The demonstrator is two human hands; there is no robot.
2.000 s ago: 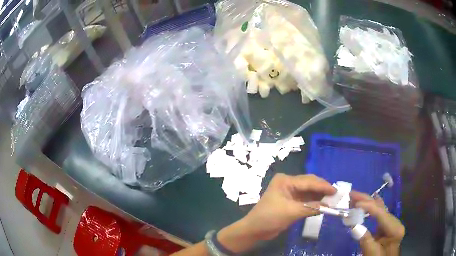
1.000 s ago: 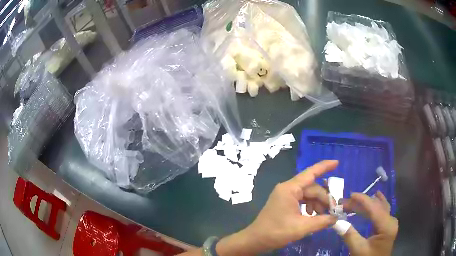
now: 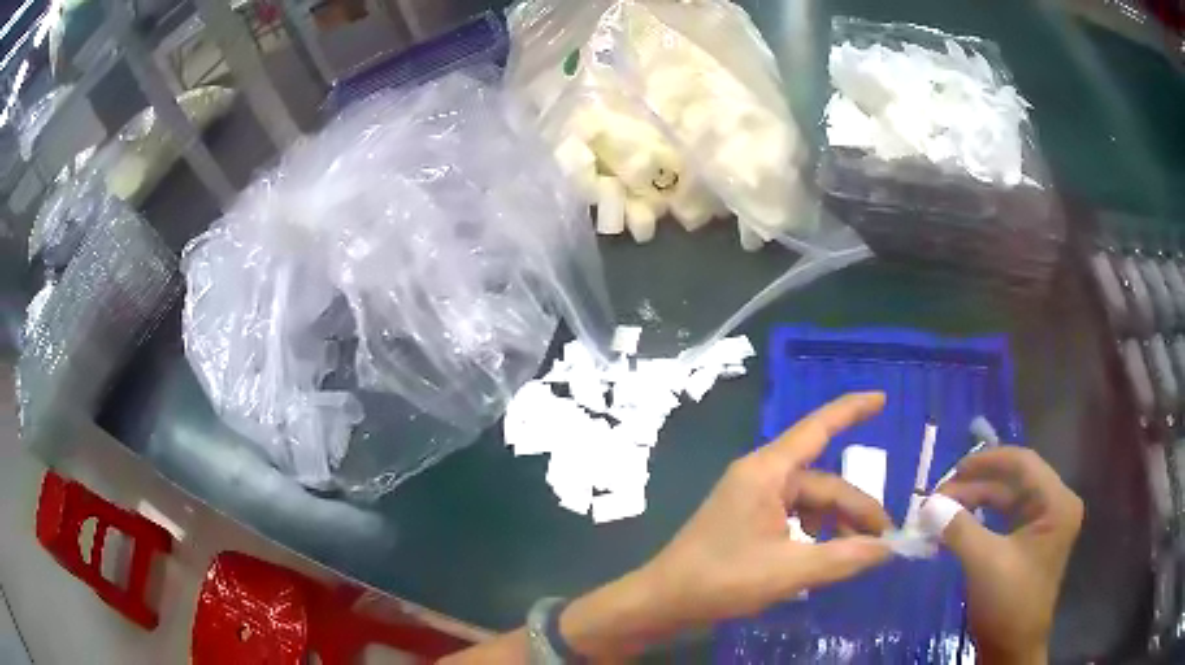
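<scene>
My left hand (image 3: 767,526) pinches a small cloudy-clear part (image 3: 910,542) between thumb and fingertips, its index finger stretched out. My right hand (image 3: 1027,546), with a white covering on the thumb, meets it from the right. A thin pale rod (image 3: 927,457) stands nearly upright at the right fingertips; its lower end is hidden. A white oblong piece (image 3: 864,476) shows just behind the left fingers, over the blue tray (image 3: 799,370). A shafted insert with a pale head (image 3: 980,433) shows behind the right fingers. Another white piece is partly hidden under the left hand.
Loose white pieces (image 3: 595,448) lie left of the tray. Behind are a large clear bag (image 3: 377,273), an open bag of cream parts (image 3: 676,117) and stacked clear trays with white flakes on top (image 3: 923,111). Filled clear trays (image 3: 1150,351) line the right edge. Red stools (image 3: 247,617) stand lower left.
The right hand has moved slightly right and its fingers are more curled. The thin rod now shows upright between the hands. The whole view has shifted a little.
</scene>
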